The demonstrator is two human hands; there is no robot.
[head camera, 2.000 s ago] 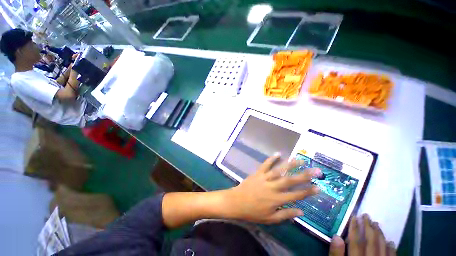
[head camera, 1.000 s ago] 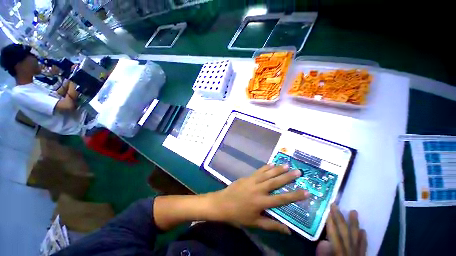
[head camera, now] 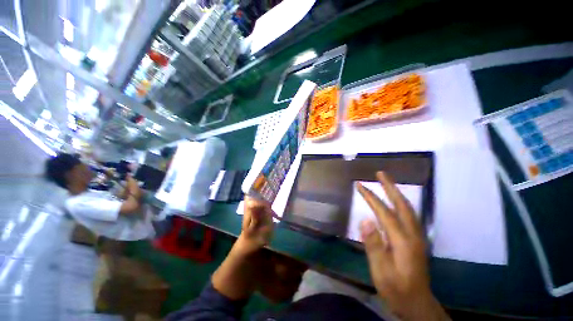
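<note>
My left hand (head camera: 256,224) grips the near end of the white front housing (head camera: 283,147) and holds it up on edge, left of the fixture. Rows of blue keycaps and some orange ones show on its face. The dark fixture (head camera: 323,182) lies on the white paper sheet (head camera: 468,188), with a white patch (head camera: 402,197) at its right part. My right hand (head camera: 402,257) is over this patch with fingers apart, holding nothing; I cannot tell if it touches. The circuit board is hidden from view.
Tubs of orange keycaps (head camera: 343,119) stand behind the fixture. A keypad stack (head camera: 266,130), dark flat pieces (head camera: 236,185) and a wrapped bundle (head camera: 196,175) are on the left. A housing with blue keys (head camera: 545,141) lies right. A seated person (head camera: 100,210) is far left.
The housing has left the fixture and is now raised and tilted in my left hand. My right hand has moved from the fixture's near right edge to above its white patch. The view has turned.
</note>
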